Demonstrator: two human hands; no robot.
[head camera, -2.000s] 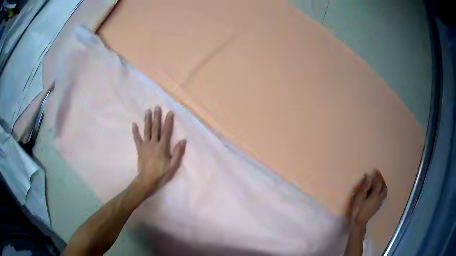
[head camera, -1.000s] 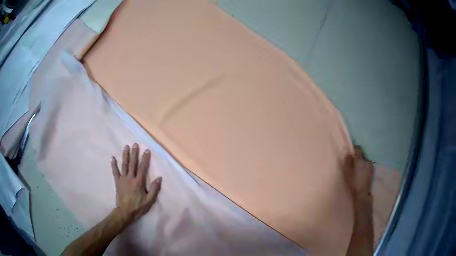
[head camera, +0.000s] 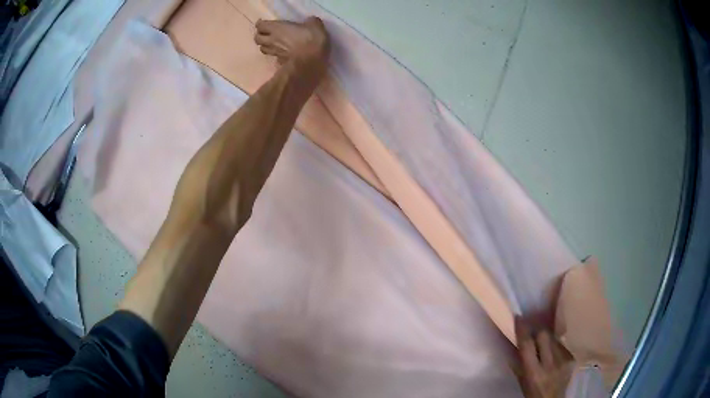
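The peach fabric (head camera: 436, 225) is folded over, so its pale pink side (head camera: 483, 202) shows beyond a narrow peach strip. More pale pink cloth (head camera: 311, 241) lies nearer me. My left hand (head camera: 292, 40) is at the upper middle, fingers curled on the folded cloth's near edge; the fingertips are partly hidden. My right hand (head camera: 541, 356) is at the lower right, holding the same edge near its corner, partly cut off by the bottom of the picture.
Crinkled white sheets (head camera: 43, 116) lie along the left, beside a dark-handled, shiny metal tool (head camera: 68, 159). The pale table (head camera: 576, 132) shows beyond the cloth, with a panel seam. A silver rail (head camera: 662, 288) curves along the right, with blue-grey covering (head camera: 695, 326) beyond it.
The peach cloth's far edge has been folded back towards me, exposing its pale side. My left hand has moved up and away from the near cloth onto the fold. My right hand has moved down.
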